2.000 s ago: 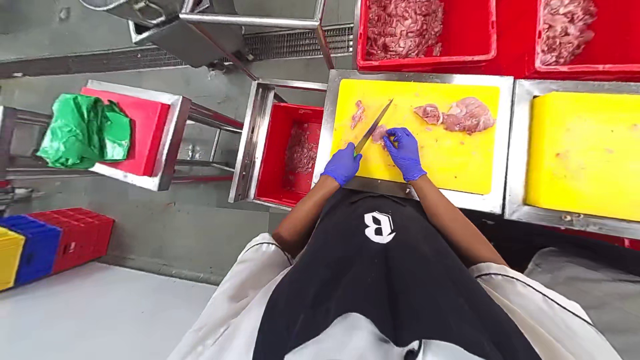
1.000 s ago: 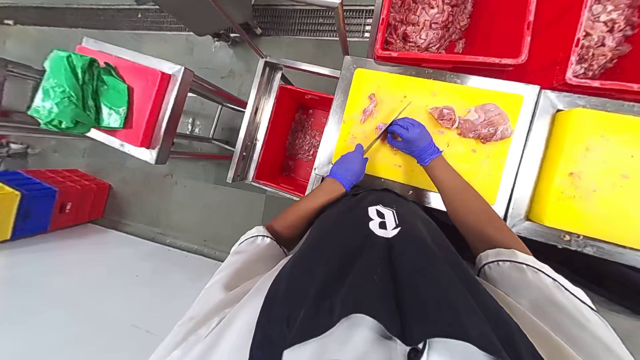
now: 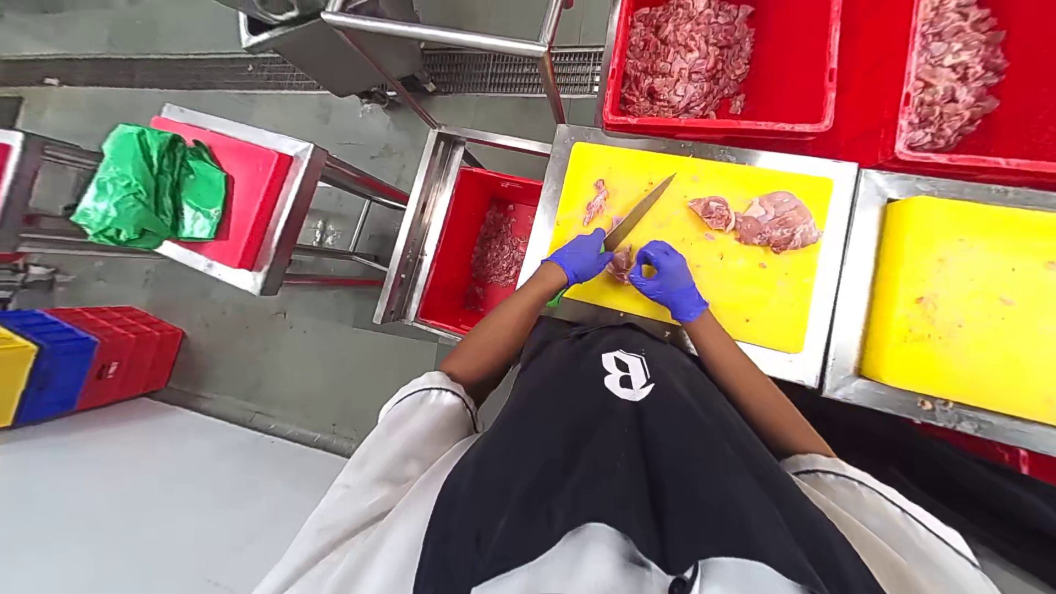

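My left hand [image 3: 582, 257], in a blue glove, grips a knife [image 3: 640, 213] whose blade points up and right over the yellow cutting board [image 3: 742, 318]. Part of a green handle shows below that hand. My right hand [image 3: 667, 279], gloved too, has its thumb and fingers pinched at the right edge of a small piece of raw meat [image 3: 620, 266]; whether they grip it I cannot tell. Several larger raw meat pieces [image 3: 780, 223] lie on the board's right part. Thin scraps [image 3: 596, 203] lie at its upper left.
Red crates [image 3: 813, 126] of cut meat stand beyond the board. A red bin [image 3: 437, 285] with meat sits at its left in a steel frame. Another yellow board [image 3: 973, 305] adjoins at right. Farther left, a green plastic bag [image 3: 136, 190] rests on a red board [image 3: 260, 202].
My right hand, close to the blade one second ago, is now to the right of it, and the small meat piece shows between my hands.
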